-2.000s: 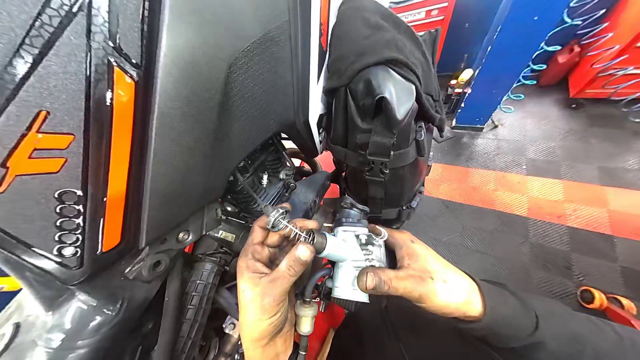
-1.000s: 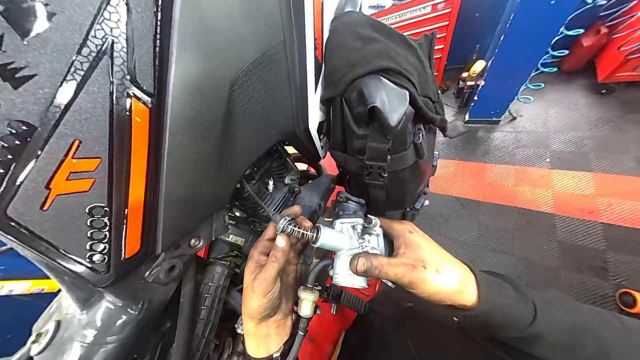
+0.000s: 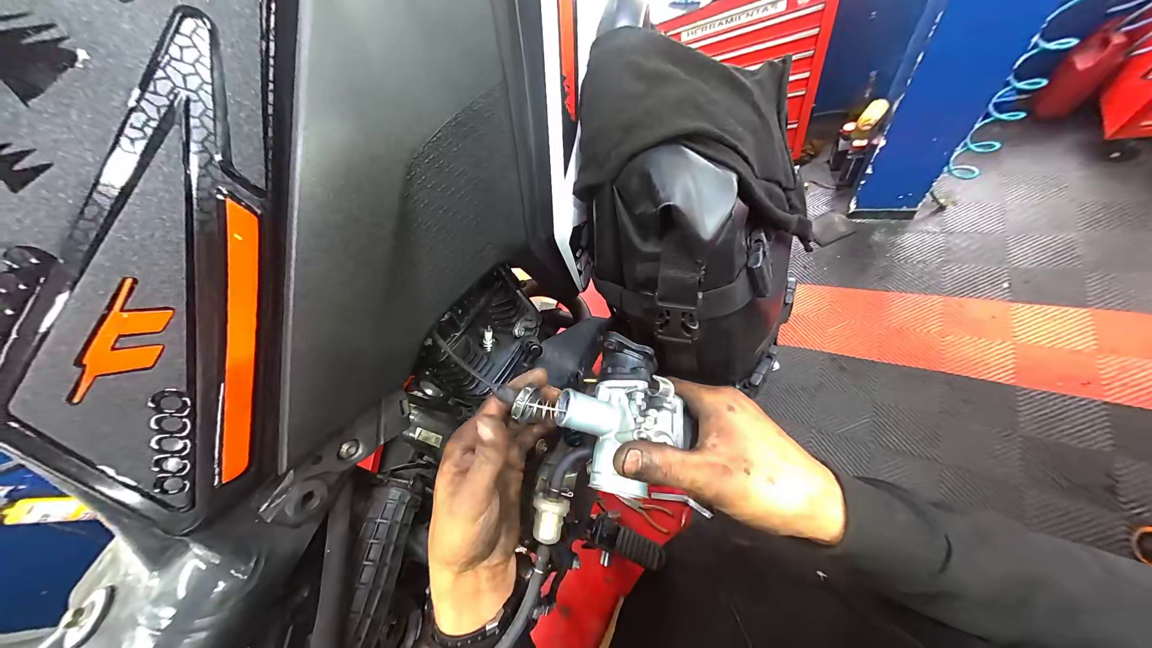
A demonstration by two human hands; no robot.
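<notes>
My right hand (image 3: 733, 459) is closed around a silver metal carburetor (image 3: 625, 427), its thumb across the lower body. A black rubber boot (image 3: 627, 357) sits at the carburetor's top end. My left hand (image 3: 486, 504) pinches the ribbed metal carburetor cap (image 3: 525, 404) with its fingertips. A coil spring (image 3: 545, 409) runs from the cap to the mouth of the carburetor's round side barrel; the slide is hidden. A black cable (image 3: 468, 364) leads from the cap toward the engine. Beside my left hand hangs a fuel hose with a translucent inline fuel filter (image 3: 551, 519).
The motorcycle's finned engine (image 3: 490, 333) lies behind my left hand, under a dark body panel (image 3: 387, 180). A black strapped bag (image 3: 684, 243) stands beyond the carburetor. Below are a rubber footpeg (image 3: 637, 544) and pliers (image 3: 643, 513) on a red surface. A red tool cabinet (image 3: 810, 72) stands behind.
The spring between cap and barrel shows a shorter exposed length than before. The cap is closer to the barrel. Both hands keep their holds.
</notes>
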